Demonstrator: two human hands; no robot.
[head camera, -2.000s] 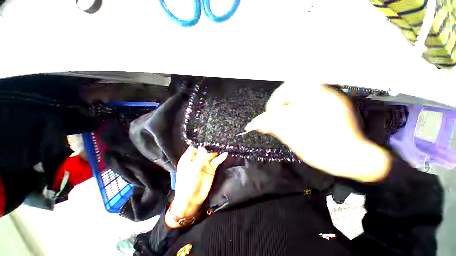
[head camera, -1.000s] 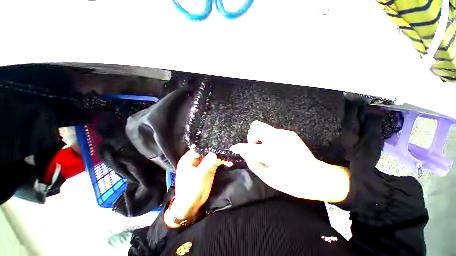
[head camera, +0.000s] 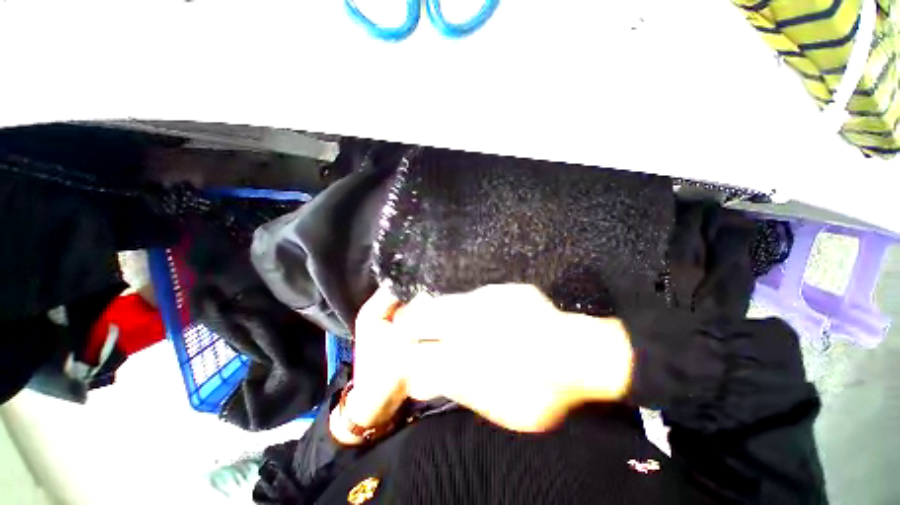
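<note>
The dark speckled tweed garment (head camera: 533, 227) lies over my lap against the table edge. White-flecked braid trim (head camera: 387, 222) runs down its left edge to the corner. My left hand (head camera: 373, 365) holds the cloth at that corner, partly covered by my right hand. My right hand (head camera: 513, 355) lies over the lower edge, its fingers at my left hand; it is overexposed, so its fingertips and any needle cannot be made out. Smooth black lining (head camera: 311, 247) is folded left of the trim.
The white table (head camera: 296, 69) spans the top, with blue scissor handles (head camera: 385, 22) and a yellow-black striped bundle (head camera: 824, 49). A blue basket (head camera: 212, 380) with dark cloth and a red piece (head camera: 128, 325) are at left. A purple stool (head camera: 839, 286) is at right.
My right hand has come down and left from above the tweed, first to the trimmed edge and then over my left hand. My left hand has stayed at the corner.
</note>
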